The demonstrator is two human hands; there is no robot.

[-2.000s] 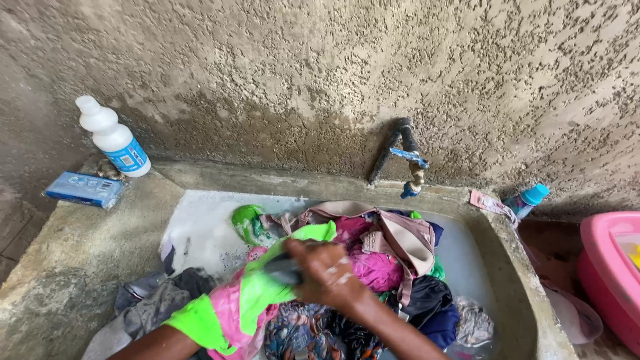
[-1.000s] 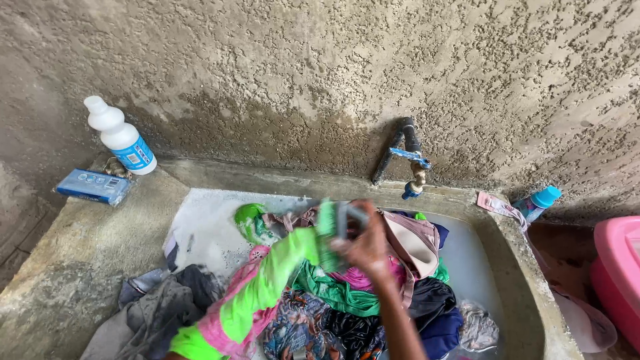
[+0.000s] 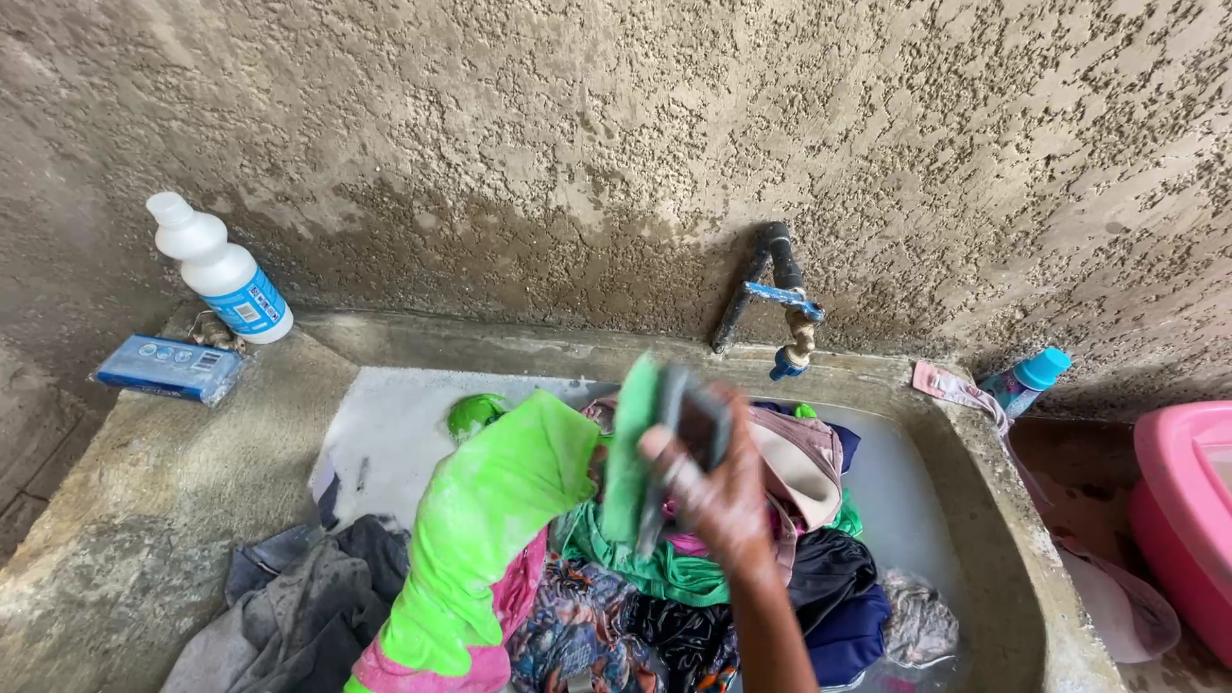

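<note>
My right hand point(image 3: 717, 481), wet with suds, grips the dark grey back of a scrub brush point(image 3: 630, 452) with green bristles, blurred by motion. Beside the bristles, a wet lime-green and pink garment point(image 3: 491, 510) is stretched over my left hand point(image 3: 599, 469) and forearm; only a bit of that hand shows at the cloth's end, so its grip is hidden. Below both hands lies a heap of wet clothes: a green cloth point(image 3: 683, 576), a patterned cloth point(image 3: 577, 626), a black cloth point(image 3: 835, 568) and a beige strap-like piece point(image 3: 794, 462).
The concrete basin point(image 3: 1001, 539) holds cloudy, sudsy water point(image 3: 395, 423). A tap point(image 3: 794, 346) juts over its back edge. Left ledge: a white bottle point(image 3: 226, 274), a blue packet point(image 3: 173, 368). Grey clothes point(image 3: 289, 606) lie at lower left. Right: a blue-capped bottle point(image 3: 1025, 380), a pink tub point(image 3: 1184, 520).
The brush in my right hand, over the garment two seconds ago, is now right of it with the bristles facing left. The garment's green end stands higher and covers the left forearm seen earlier.
</note>
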